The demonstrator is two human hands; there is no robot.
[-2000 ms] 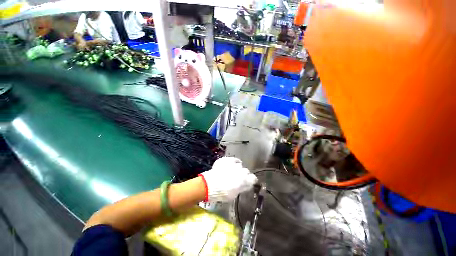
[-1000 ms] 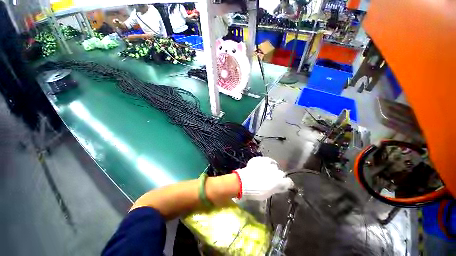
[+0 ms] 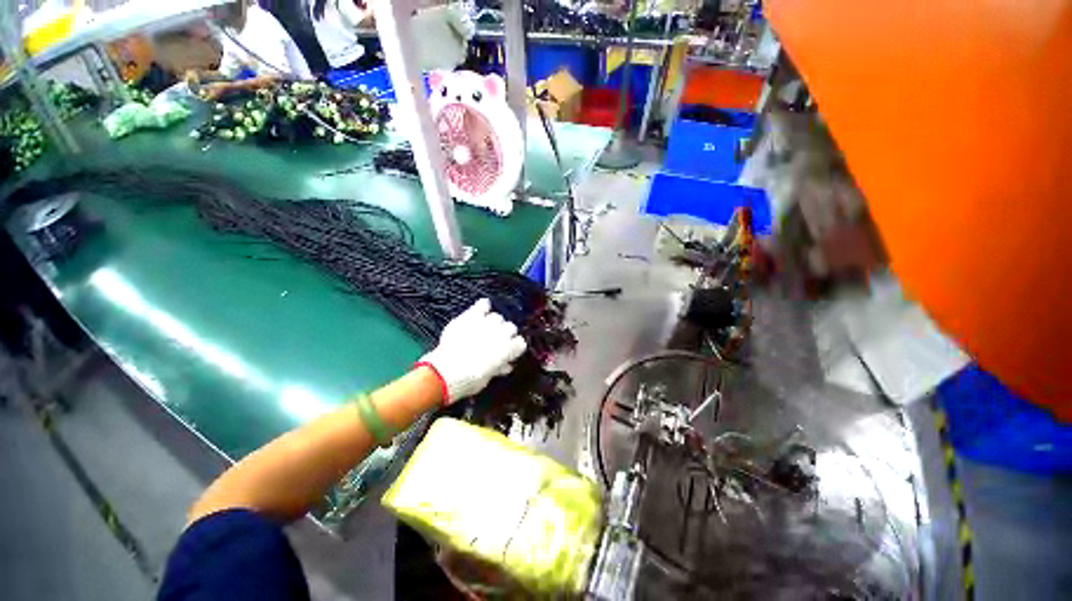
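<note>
My left hand (image 3: 478, 350), in a white cotton glove with a red cuff, lies on the near end of the black cable bundle (image 3: 353, 258). Its fingers are bent over the cable ends; whether they grip one does not show. The cables fan across the green table, with reddish-brown tips near the glove. The silvery clamping fixture (image 3: 665, 419) stands over the round plate (image 3: 764, 517), right of my hand and apart from it. A yellow-wrapped block (image 3: 500, 499) lies below the gloved wrist. My right hand is not in view.
An orange hood (image 3: 940, 176) fills the upper right. A pink-and-white fan (image 3: 475, 147) stands by a white post (image 3: 421, 141) on the green table (image 3: 223, 352). Blue bins (image 3: 708, 202) are behind. Loose dark wires (image 3: 752, 464) lie right of the fixture. People work at the back left.
My left hand has moved from beside the fixture back left onto the cable ends. The fixture is now uncovered. The view has also shifted, and the orange-black loop beside the hood no longer shows clearly.
</note>
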